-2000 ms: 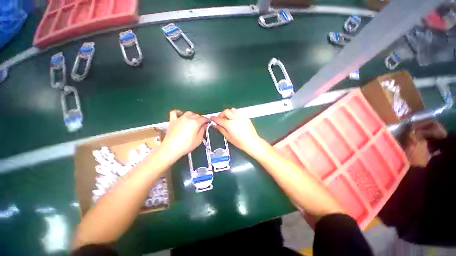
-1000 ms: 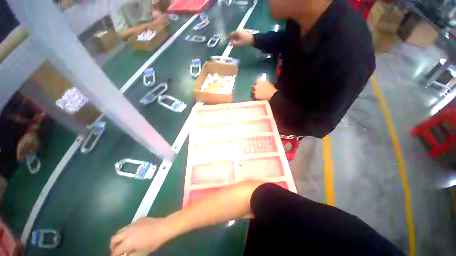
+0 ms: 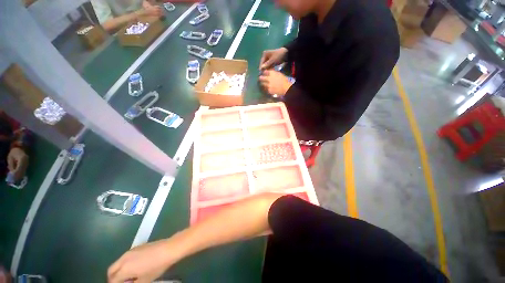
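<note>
My right hand (image 3: 141, 264) is at the lower left, at the end of my forearm, partly cut off by the bottom edge. Its fingertips are not clear, so I cannot tell whether it holds anything. My left hand is out of the picture. A bit of a pale loop-shaped unit (image 3: 168, 281) shows at the bottom edge beside my right hand. The salmon-red compartment tray (image 3: 243, 152) lies beyond my forearm, with speckled tiny parts in one right-hand pocket. A loop-shaped unit with a blue band (image 3: 123, 203) lies on the green bench beyond the pale strip.
A pale post (image 3: 105, 108) rises on the left from the divider strip (image 3: 152, 211). A cardboard box (image 3: 222, 83) of white fittings touches the tray's far end. A person in black (image 3: 346, 72) sits beyond the tray. More loop-shaped units lie along the bench. A red stool (image 3: 473, 132) stands at the right.
The view has swung right from my two hands working together; my left hand and near box left the picture. Over the last second, the neighbouring person's hands have come together.
</note>
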